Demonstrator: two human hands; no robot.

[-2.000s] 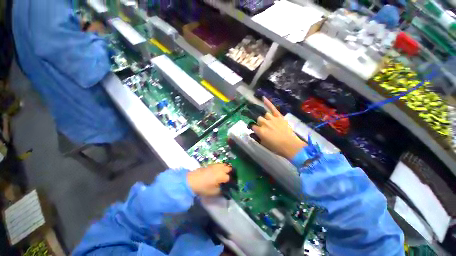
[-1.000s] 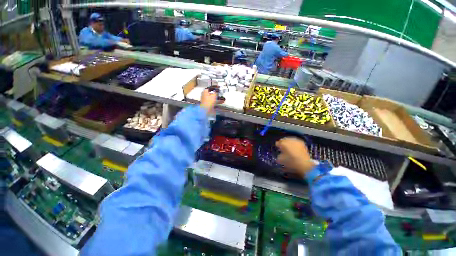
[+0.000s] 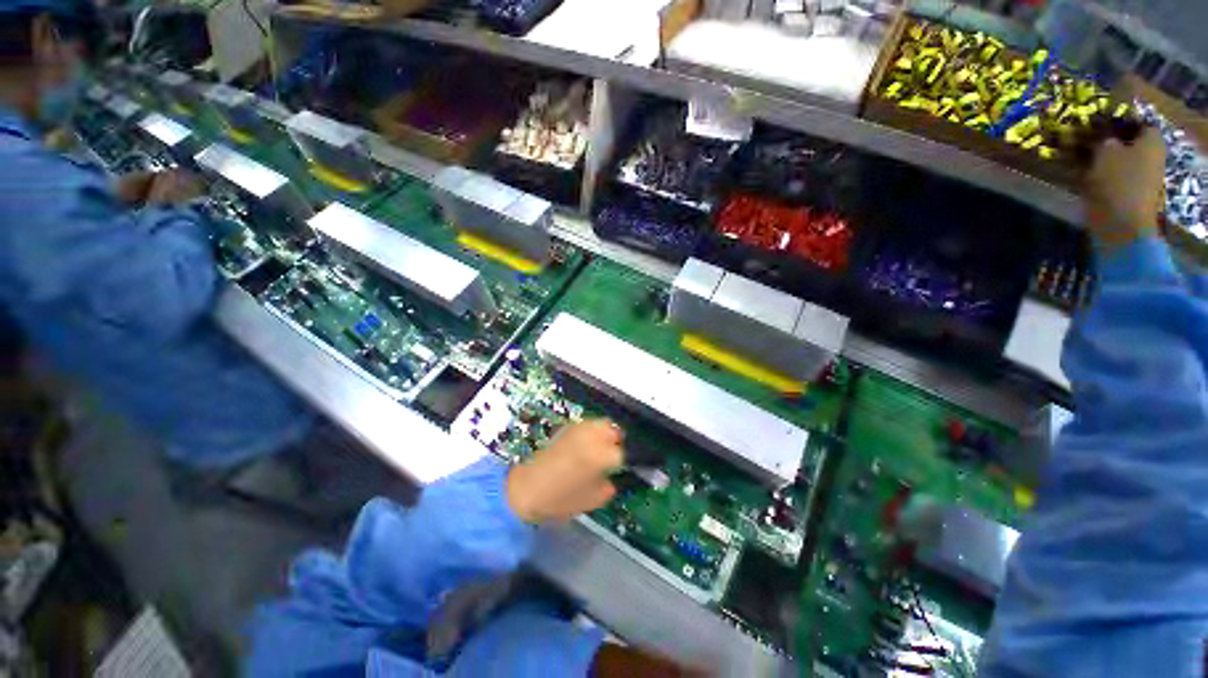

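The green circuit board (image 3: 623, 291) lies in front of me, crowded with small parts. A long silver heatsink (image 3: 669, 397) lies along its middle, and a finned heatsink (image 3: 755, 322) with a yellow strip stands at its far side. My left hand (image 3: 570, 473) is curled low over the board's near part. A small whitish piece (image 3: 647, 474) shows at its fingertips; blur hides whether they hold it. My right hand (image 3: 1126, 179) is raised at the upper shelf, at the right end of the box of yellow-black components (image 3: 974, 80). Its fingertips look dark and their content is unclear.
Lower shelf bins hold red components (image 3: 782, 229), purple-blue components (image 3: 927, 282) and cream pieces (image 3: 546, 122). White blocks (image 3: 808, 16) lie on the upper shelf. More boards continue along the metal rail (image 3: 358, 411). A person in a blue smock (image 3: 119, 278) works at the left.
My left hand has come down from the white block box to the board. My right hand has moved from the lower shelf up to the yellow-black box. The view has turned down and left.
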